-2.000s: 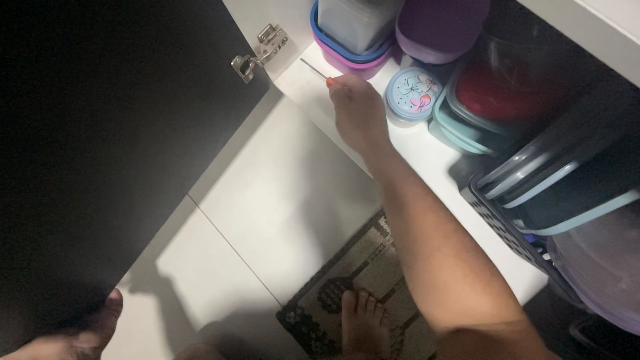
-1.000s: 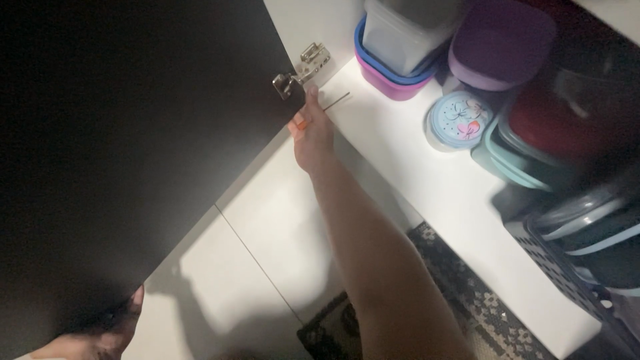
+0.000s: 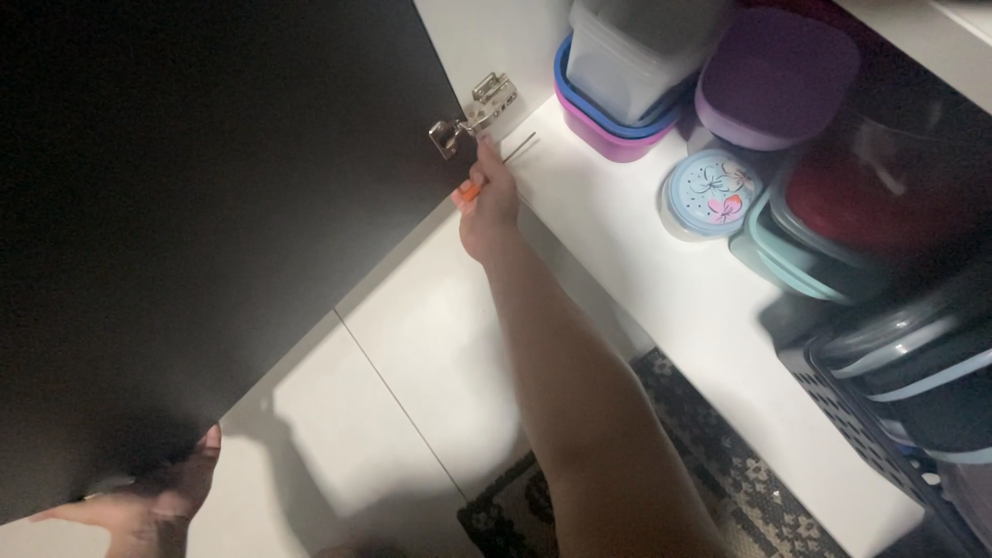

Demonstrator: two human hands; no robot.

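My right hand holds a screwdriver with an orange handle, its thin metal shaft pointing up and right over the shelf. The thumb or a finger of that hand reaches up to just below a metal cabinet hinge, close to the door's edge. The hinge joins the dark cabinet door to the white side panel. At the lower left, my left hand grips the door's bottom edge, with part of the fingers hidden against the dark surface.
On the white shelf stand nested plastic tubs, a purple container, a round jar with a flowered lid and a teal-rimmed container. A dark perforated basket holds more containers. A patterned mat lies on the tiled floor below.
My right hand, with the screwdriver, has moved from beside the nested tubs to just below the hinge at the door's edge. My left hand stays on the door. The view has shifted.
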